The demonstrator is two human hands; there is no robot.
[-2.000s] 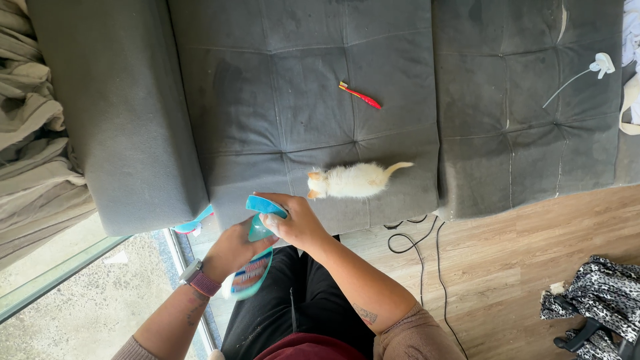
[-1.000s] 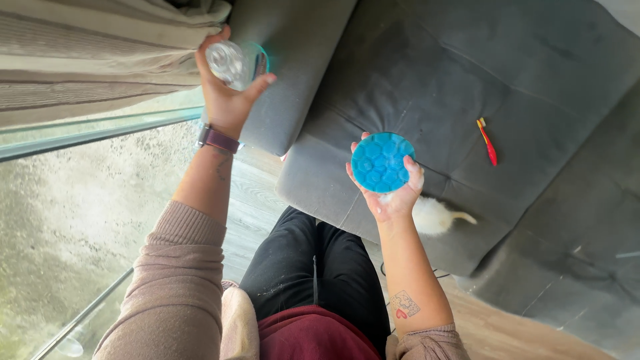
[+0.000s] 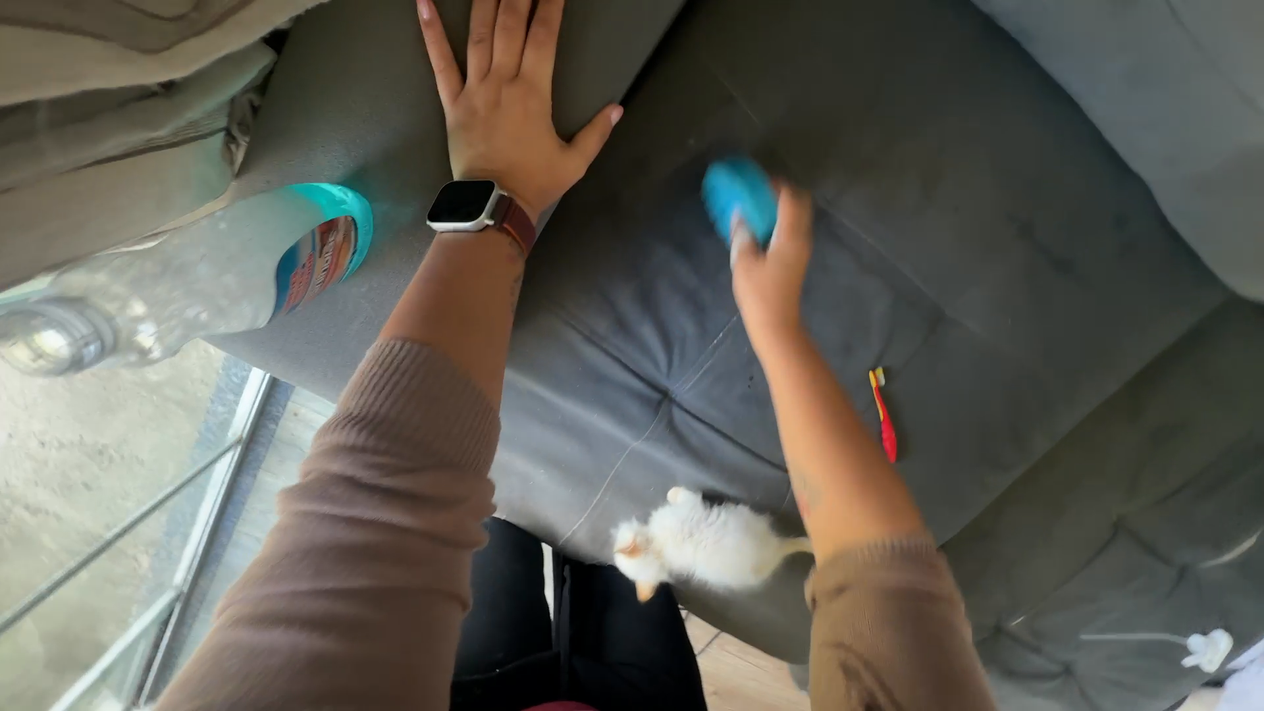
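My left hand (image 3: pixel 513 118) lies flat with fingers spread on the grey sofa armrest (image 3: pixel 365 109), holding nothing. Beside its wrist, a clear plastic bottle (image 3: pixel 197 272) with a teal base and a label rests on the armrest, its uncapped neck toward the window side. A round blue scrubbing pad (image 3: pixel 739 196), blurred, is gripped in my right hand (image 3: pixel 775 257) against or just above the grey sofa seat (image 3: pixel 612 355); contact cannot be told. A red and yellow toothbrush (image 3: pixel 885 415) lies on the seat, right of my right forearm.
A small white kitten (image 3: pixel 706 543) with orange ears is at the seat's front edge, between my forearms. A white spray nozzle with its tube (image 3: pixel 1207 650) lies at the lower right. Beige fabric (image 3: pixel 109 138) hangs at the upper left, above a metal-framed glass pane (image 3: pixel 197 533).
My left hand has let go of the bottle, which now lies on the armrest, and is spread flat. My right hand has reached farther over the seat with the blue pad. The view has shifted.
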